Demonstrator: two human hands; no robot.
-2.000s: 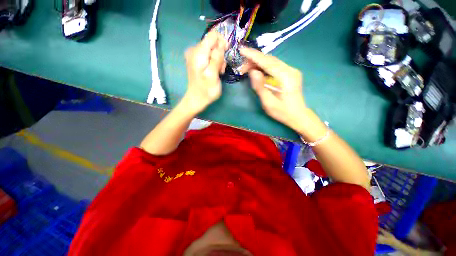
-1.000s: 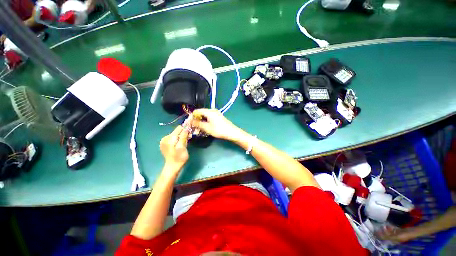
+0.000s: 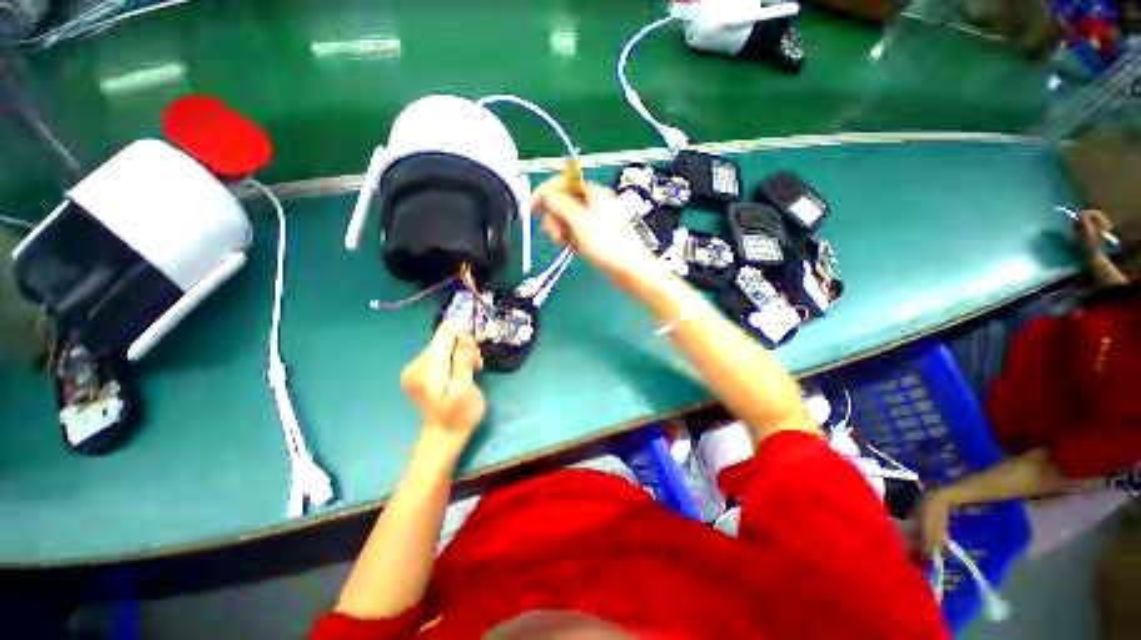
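Note:
The white-and-black camera body (image 3: pixel 453 206) stands on the green bench, a flat white antenna at each side. Thin coloured wires run from its black end to the circuit board (image 3: pixel 508 328) in a black housing shell (image 3: pixel 507 356). My left hand (image 3: pixel 447 378) pinches the board's left edge, fingertips among the wires. My right hand (image 3: pixel 598 231) is raised right of the camera body, off the board, closed around a slim hand tool (image 3: pixel 574 179) whose yellow-brown end shows; its tip cannot be made out.
Several black housings with boards (image 3: pixel 755 238) lie to the right. Another camera body (image 3: pixel 163 213), with a red disc (image 3: pixel 217 135), and a white cable (image 3: pixel 280 375) lie left. A blue crate (image 3: pixel 932 406) is below the bench; another person's hand (image 3: pixel 932 519) reaches there. A green conveyor (image 3: pixel 501 56) runs behind.
My right hand has moved up and right, away from the board and wires. My left hand stays at the board. The view has shifted, and a person in red now shows at the right.

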